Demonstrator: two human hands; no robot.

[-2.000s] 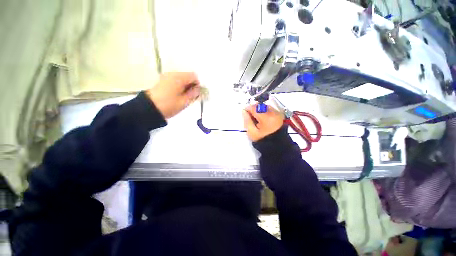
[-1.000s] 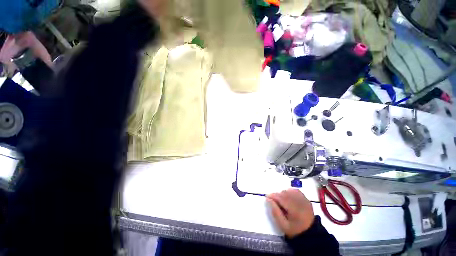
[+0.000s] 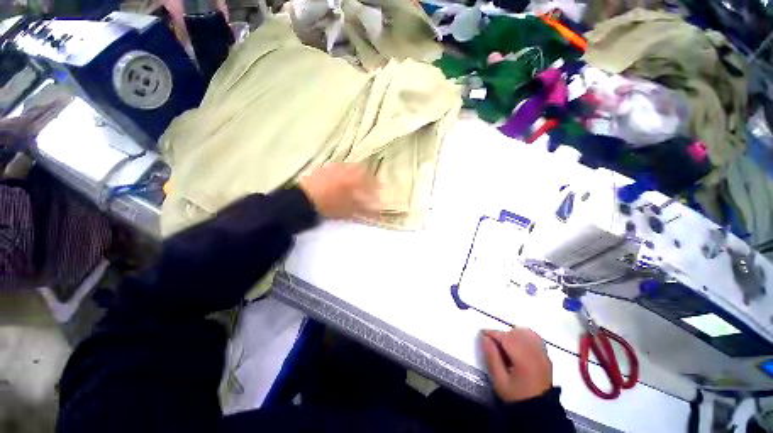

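Pale khaki garment pieces (image 3: 271,110) lie in a layered, fanned pile left of the sewing machine. My left hand (image 3: 343,190) is on the pile's near edge; its fingers are blurred, so whether they grip cloth is unclear. My right hand (image 3: 519,364) rests on the white table (image 3: 373,275) near its front edge, fingers curled, with nothing visible in it. Scissors with red handles (image 3: 608,364) lie right of it. The white sewing machine head (image 3: 593,228) stands beyond, its needle area (image 3: 542,271) showing no cloth.
A grey ruler strip (image 3: 381,342) runs along the table's front edge. Another sewing machine (image 3: 140,76) stands at the upper left. Dark green cloth (image 3: 500,72), pink cones, plastic wrapping (image 3: 648,114) and a khaki heap (image 3: 678,63) lie behind the table.
The view has swung left. My left hand has come down from the top of the view onto the pile, where a khaki piece now lies spread. My right hand has stayed curled near the scissors.
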